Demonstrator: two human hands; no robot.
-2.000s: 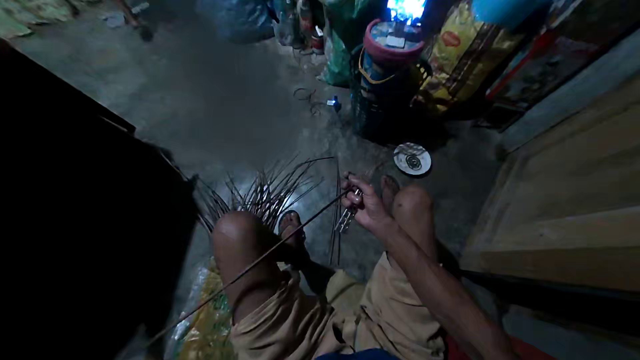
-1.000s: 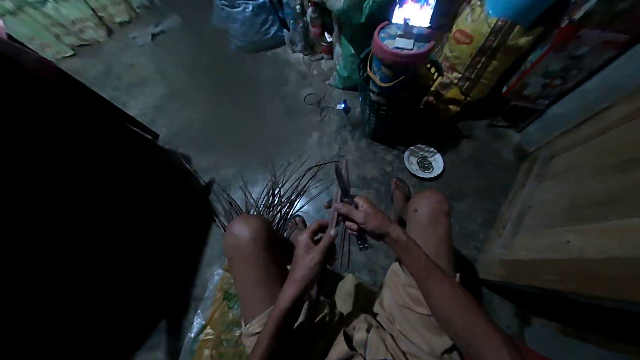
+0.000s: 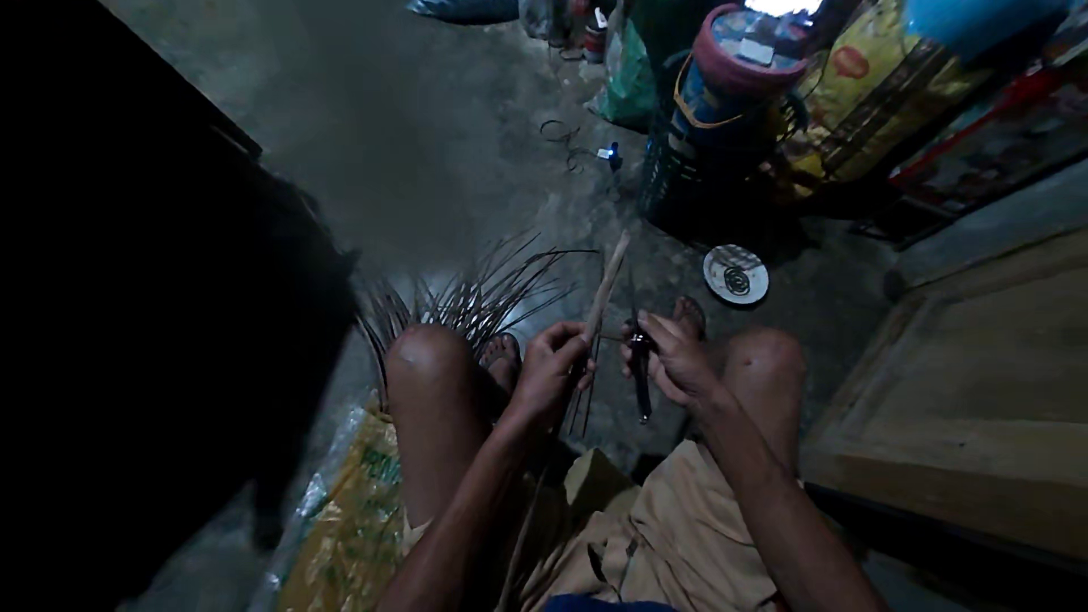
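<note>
My left hand (image 3: 557, 365) is closed around a flat, pale strip (image 3: 607, 285), perhaps wood or stalk, whose end points up and away. A thin dark stick or stem runs from below that hand down over my lap. My right hand (image 3: 671, 353), just right of it, grips a dark folding tool (image 3: 642, 374) with a shiny metal part; a narrow dark blade seems to stick up from it. A thin piece spans the gap between both hands. Beyond my left knee, a fan of thin dark sticks (image 3: 476, 302) lies on the floor.
A white plate (image 3: 736, 274) with a dark coil is on the concrete floor to the right. Behind it are a dark plastic basket (image 3: 667, 183) holding a pink-rimmed container (image 3: 710, 76), and filled sacks. A wooden panel (image 3: 977, 408) stands right, a dark bulk left, and a yellow sack (image 3: 348, 527) lies lower left.
Two seconds ago a long stick slanted from my right hand to the lower left. My hands, close together one second ago, are now farther apart, with the pale strip in my left.
</note>
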